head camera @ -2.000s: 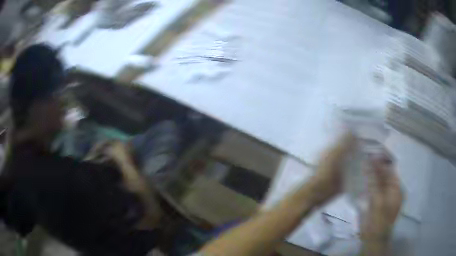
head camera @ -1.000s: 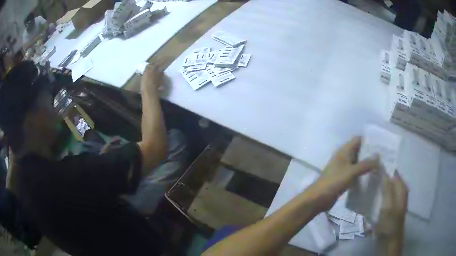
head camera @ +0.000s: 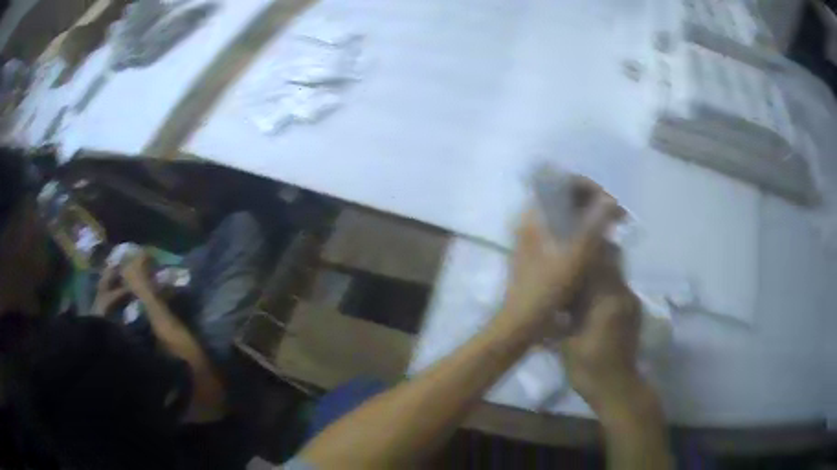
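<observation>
The frame is blurred. My left hand (head camera: 541, 266) and my right hand (head camera: 601, 307) are close together over the near edge of the white board, fingers curled around one small pale grey-white carton (head camera: 555, 202). The carton's top end sticks up above my left fingers. The rest of it is hidden by my hands. White slips (head camera: 541, 374) lie on the board just below my hands.
Stacked white cartons (head camera: 725, 101) stand at the far right on the white board (head camera: 440, 119). A loose pile of slips (head camera: 307, 78) lies at upper left. A seated person (head camera: 101, 386) is at the left, hands over the lap. Brown slats (head camera: 367, 303) show below the board edge.
The view has shifted, so the cartons and slip pile sit further left. The carton has turned darker side forward, and my hands have closed tighter around it. The other person's arm has drawn back to the lap.
</observation>
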